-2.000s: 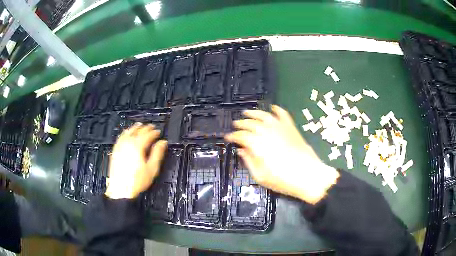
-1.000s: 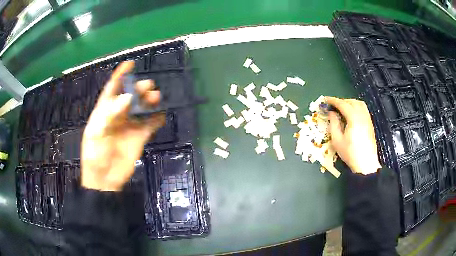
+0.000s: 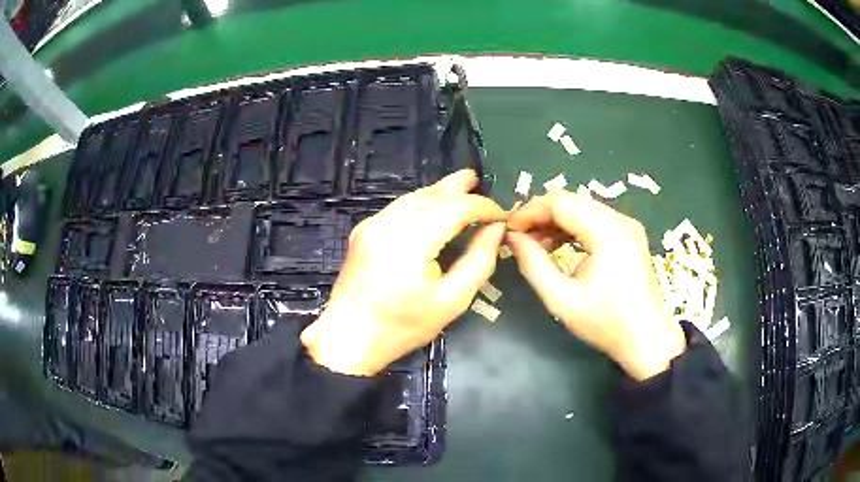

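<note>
My left hand (image 3: 405,273) and my right hand (image 3: 589,273) meet fingertip to fingertip above the bench. A thin black housing (image 3: 460,127) stands tilted behind my left fingers and appears held by that hand, its lower part hidden. My right thumb and index finger pinch a tiny pale or orange piece (image 3: 512,215) against my left fingertips; its shape is mostly covered. Loose white pieces (image 3: 644,183) lie on the green mat behind and beside my hands. Another pile, white with yellow-orange bits (image 3: 690,273), lies right of my right hand.
A large glossy black tray (image 3: 189,247) with rectangular pockets lies at left, partly under my left forearm. Stacked black trays (image 3: 818,282) stand at the right edge. A pale strip (image 3: 585,77) borders the mat at the back. A dark object with a yellow mark (image 3: 24,226) is at far left.
My right hand has left the orange-marked pile and moved left. My left hand has come right with the dark housing, and the fingertips now meet. The view has shifted.
</note>
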